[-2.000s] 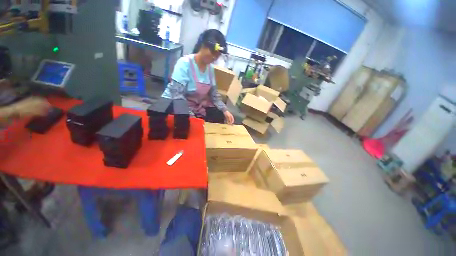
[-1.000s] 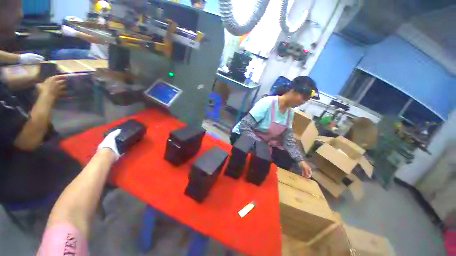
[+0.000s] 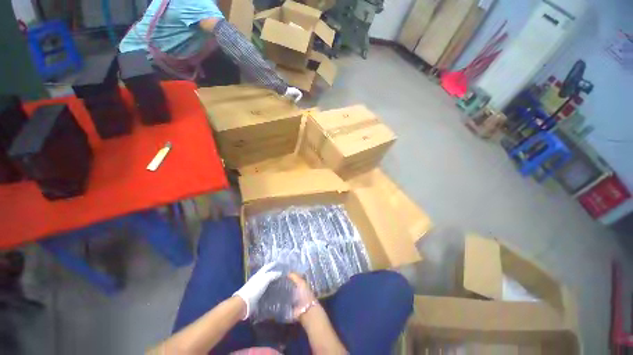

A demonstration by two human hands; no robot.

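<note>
My gloved left hand [image 3: 259,287] and my bare right hand [image 3: 303,297] hold a bagged black part [image 3: 277,299] between them, above my lap at the near edge of the open packing carton [image 3: 244,229]. The clear bag is crinkled and shiny over the dark part. Rows of bagged parts [image 3: 312,239] fill the carton between my knees. Black housings [image 3: 59,149] stand in several stacks on the red table [image 3: 125,182] at the left.
A pale strip, perhaps a utility knife [image 3: 159,157], lies on the table. Closed cartons [image 3: 350,135] stand beyond the open one. A person's patterned sleeve [image 3: 250,55] reaches over them. An open bag carton [image 3: 486,313] is beside my right leg. A blue stool [image 3: 545,152] stands farther right.
The view has swung right and down. My left hand has left the black part on the table's far side. Both hands are now at the open carton, holding a bagged part.
</note>
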